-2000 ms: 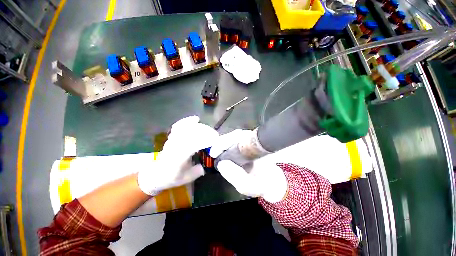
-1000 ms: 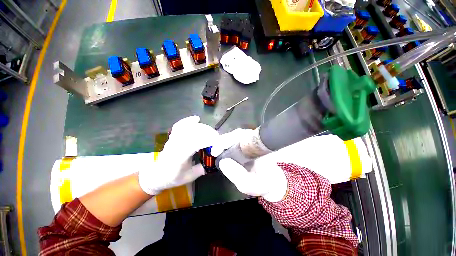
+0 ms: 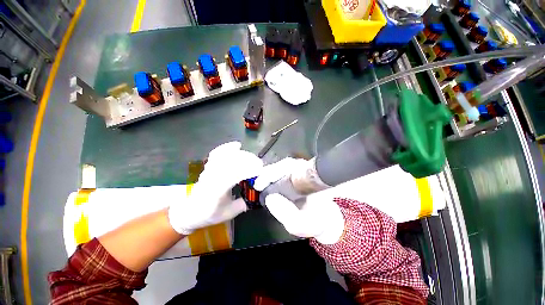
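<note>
My gloved left hand (image 3: pixel 218 190) holds a coil (image 3: pixel 251 193) with copper windings and a bit of blue at its top, just above the mat's front part. My gloved right hand (image 3: pixel 305 199) is closed around the lower end of the grey glue syringe (image 3: pixel 358 156). The syringe slants up to the right to its green adapter cap (image 3: pixel 421 134), with a clear hose looping from it. The syringe's lower end is at the coil's right side; its tip and the contact point are hidden by my fingers.
A metal fixture (image 3: pixel 194 91) holds several blue-topped coils. A black-topped coil (image 3: pixel 253 114), a small tool (image 3: pixel 277 139) and a white cloth (image 3: pixel 289 83) lie on the mat. Yellow bin (image 3: pixel 355 27) and blue bin (image 3: pixel 399 33) stand back right. White armrests (image 3: pixel 137 205) lie under my forearms.
The whole view has shifted slightly, with the bench things a little lower in the picture. Both hands keep their hold on the coil and syringe.
</note>
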